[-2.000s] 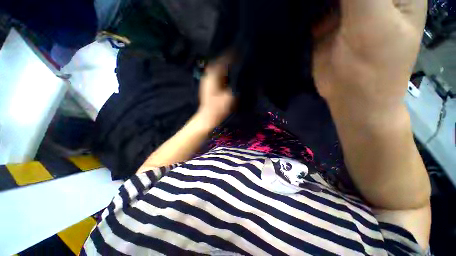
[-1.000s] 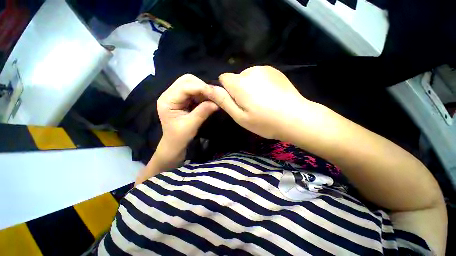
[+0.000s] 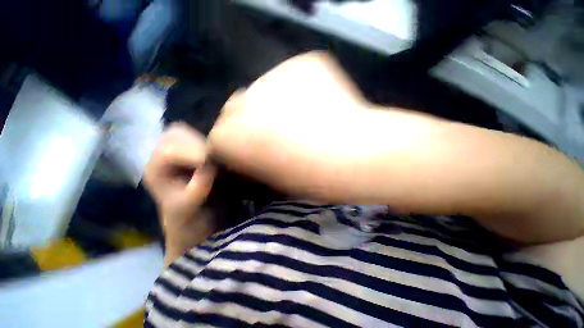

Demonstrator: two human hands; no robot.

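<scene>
Black cloth (image 3: 410,83) lies around and beyond my hands and runs up to the table at the upper right. My left hand (image 3: 182,163) is at the left of centre, its fingers curled with the thumb against them. My right hand (image 3: 275,122) is beside it, its fingertips meeting my left hand. Both hands are blurred. They seem to pinch the black cloth between them, but the pinched part is mostly hidden by the fingers.
A white table edge (image 3: 365,32) crosses the top, with a grey-white machine part (image 3: 493,70) at the upper right. A white panel (image 3: 48,160) and a white cloth or bag (image 3: 136,128) stand at left. A white board (image 3: 83,288) with yellow-black stripes is at lower left.
Both hands came together low over the lap, then moved left. The large black bunch lifted earlier in front of me is down. The camera view has shifted too.
</scene>
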